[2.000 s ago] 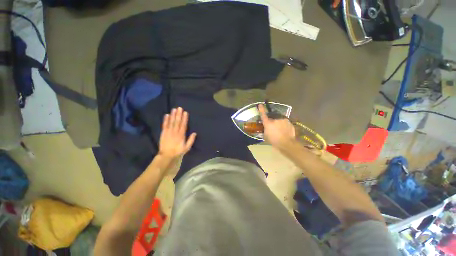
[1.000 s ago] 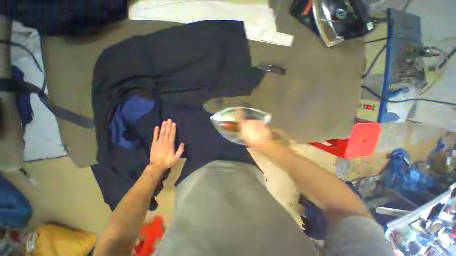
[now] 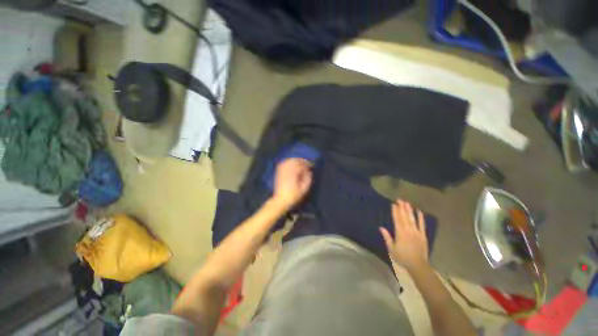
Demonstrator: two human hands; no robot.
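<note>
The dark navy garment [image 3: 393,125] lies spread in front of me, with a bright blue patch [image 3: 300,152] at its left part. My left hand [image 3: 293,180] is at the lower edge of the blue patch, fingers curled; whether it pinches cloth cannot be told. My right hand [image 3: 408,235] lies flat with fingers apart on the garment's lower right part and holds nothing. The iron [image 3: 495,226] with its silver plate and orange-brown handle rests on the table to the right of my right hand, untouched.
White and cream paper patterns [image 3: 446,85] lie beyond the garment, thread snips [image 3: 488,172] at its right. A large tape roll [image 3: 141,92] sits on the padded arm [image 3: 154,134] at left. A second iron [image 3: 577,128] is at far right, a red stool [image 3: 557,308] below the table edge.
The view has turned left. My right hand has let go of the iron, now at the right, and lies on the garment. My left hand has moved to the blue patch and its fingers have curled.
</note>
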